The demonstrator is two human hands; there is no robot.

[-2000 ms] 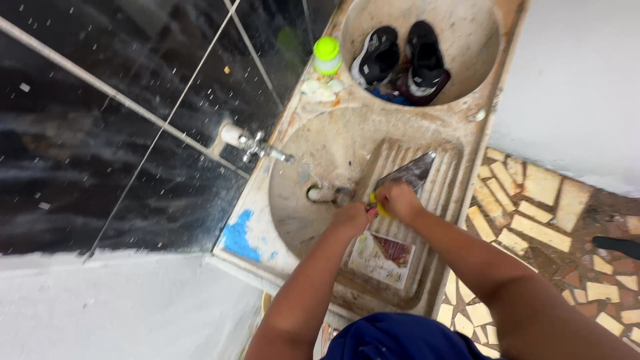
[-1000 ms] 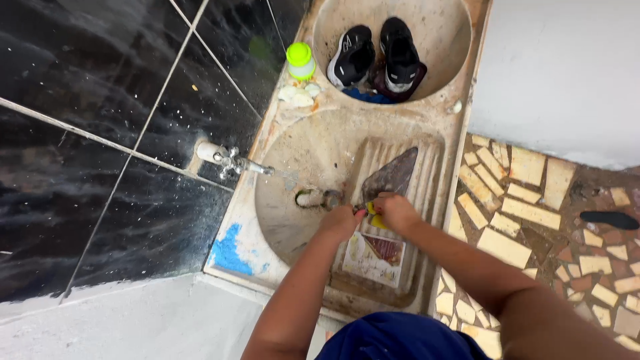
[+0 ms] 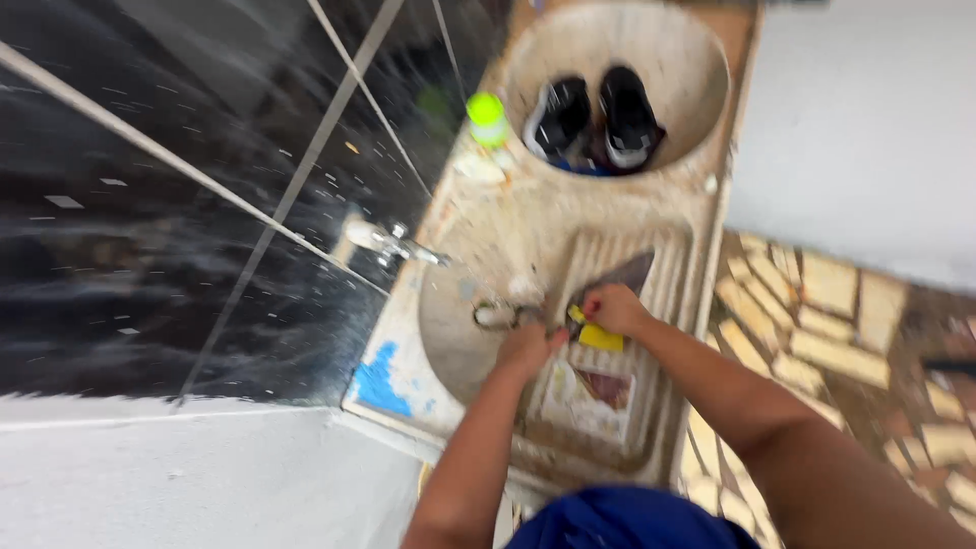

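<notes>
A grey, pointed trowel blade point(image 3: 631, 273) lies slanted over the ribbed washboard of a worn laundry sink point(image 3: 671, 305). My left hand point(image 3: 528, 349) is closed at the handle end of this tool, most of which is hidden by the fingers. Pressed near the base of the blade, my right hand point(image 3: 616, 307) holds a yellow sponge or cloth point(image 3: 601, 338), part of which sticks out below the fingers. Just below both hands, a stained picture tile or sheet point(image 3: 591, 400) lies on the ribs. Blur hides the exact grip of the fingers.
A metal tap point(image 3: 396, 245) juts from the dark tiled wall over the basin, whose drain point(image 3: 494, 314) is left of my hands. Black shoes point(image 3: 629, 114) sit in the upper basin. A container with a lime-green lid point(image 3: 486, 120) stands on the sink's edge, beside whitish residue point(image 3: 480, 166).
More of the yellow sponge or cloth shows below my right hand than a second ago. Both hands remain at the trowel over the washboard.
</notes>
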